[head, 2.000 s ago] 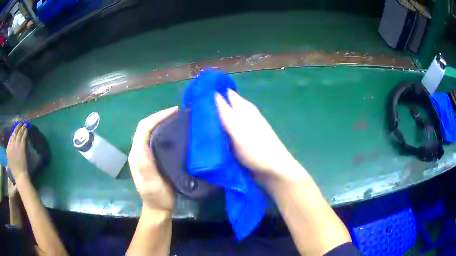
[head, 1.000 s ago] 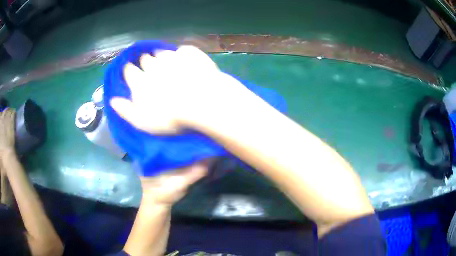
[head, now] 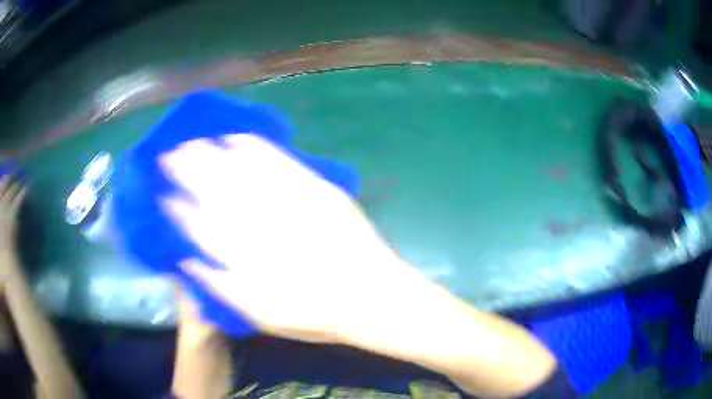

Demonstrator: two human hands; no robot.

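A bright blue cloth [head: 215,117] is spread at left of centre, above the green bench. My right hand [head: 258,226] lies over it with fingers spread, pressing or holding it; the hand is blurred and overexposed. My left wrist [head: 201,351] comes up from below, and the left hand itself is hidden behind the cloth and my right hand. The grey speaker seen earlier is hidden now. A white bottle [head: 95,222] with an open flip lid stands just left of the cloth, partly covered by it.
A black padded ring [head: 613,171] lies at right, beside a folded blue cloth [head: 685,164] and a white bottle [head: 673,97]. Another person's arm [head: 27,319] is at the far left. A brown strip [head: 437,51] crosses behind the green bench [head: 468,171]. A blue stool [head: 589,339] is below the edge.
My right hand and the cloth have moved left, now covering the grey speaker and my left hand. The cloth is spread wider than two seconds ago. The view has shifted.
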